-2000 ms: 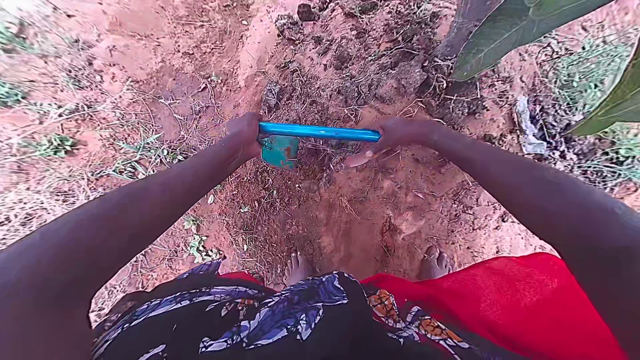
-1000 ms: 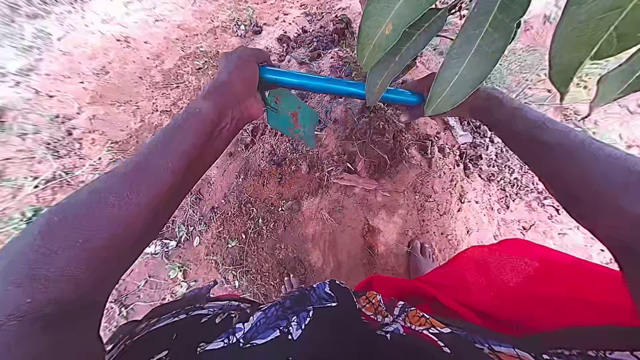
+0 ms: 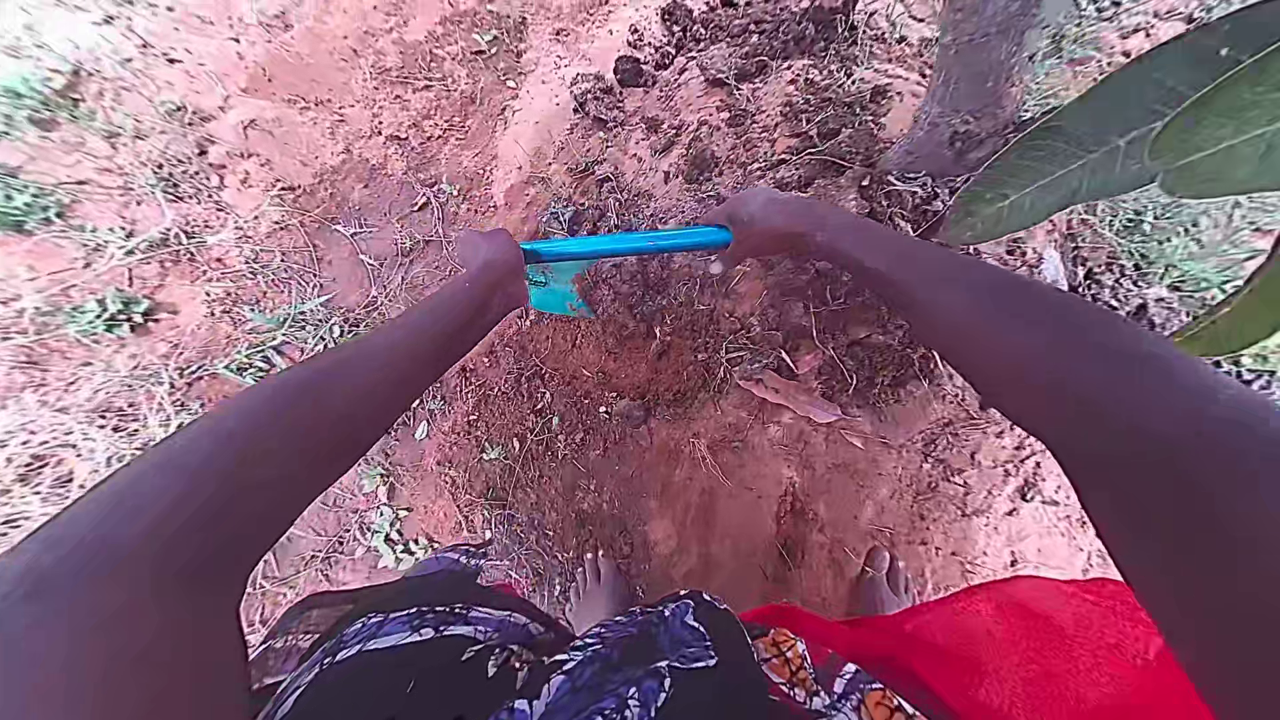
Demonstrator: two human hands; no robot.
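Observation:
A shiny blue handle [image 3: 630, 244] runs almost level between my two hands. My left hand [image 3: 492, 262] is closed around its left end. My right hand [image 3: 765, 225] grips the right end, with a fingertip showing below it. Just right of my left hand and under the handle is a flat green-teal blade [image 3: 558, 290] with soil on its edge; it looks like a hoe's blade, though how it joins the handle is hidden. Loose reddish soil [image 3: 630, 350] lies below the blade.
My bare feet [image 3: 597, 592] stand on the soil near a patterned cloth [image 3: 640, 655] and a red cloth [image 3: 1020, 640]. A tree trunk [image 3: 965, 90] rises at the upper right, with large green leaves [image 3: 1080, 165] beside it. A dry leaf [image 3: 790, 397] lies on the ground.
The leaves that hung over the handle and my right hand one second ago are now at the right edge. The view has shifted. Both hands still hold the handle.

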